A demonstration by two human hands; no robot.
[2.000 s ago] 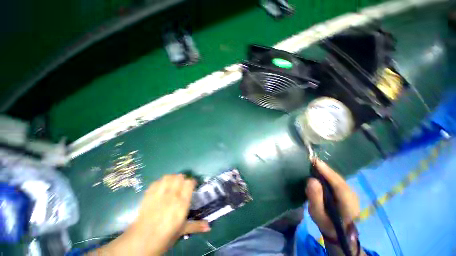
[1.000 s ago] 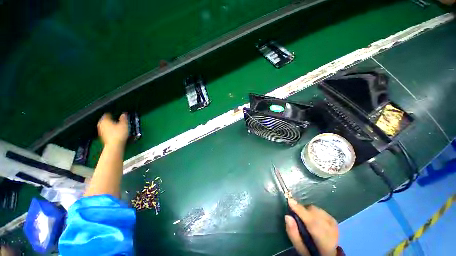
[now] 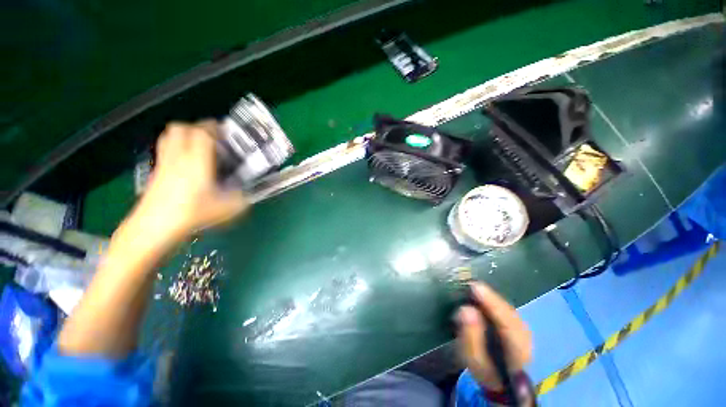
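My left hand [image 3: 187,171], blurred, holds a phone assembly [image 3: 256,139] above the white rail, its silvery face showing to the right of my fingers. My right hand [image 3: 495,338] is closed around the black handle of the soldering iron [image 3: 492,343] near the bench's front edge; the iron's tip is blurred, below the solder tub [image 3: 488,217]. A loose pile of small leaded components [image 3: 197,281] lies on the bench at the left.
A black fan [image 3: 414,167] and the iron stand [image 3: 541,147] with a yellow-gold patch stand behind and beside the tub. Another phone [image 3: 410,57] lies on the green conveyor [image 3: 342,99]. A blue and clear bag [image 3: 28,322] is at the left edge.
My left hand went from the bench to the conveyor, and now comes back rightward with a phone raised in it. My right hand keeps the iron, below the tub.
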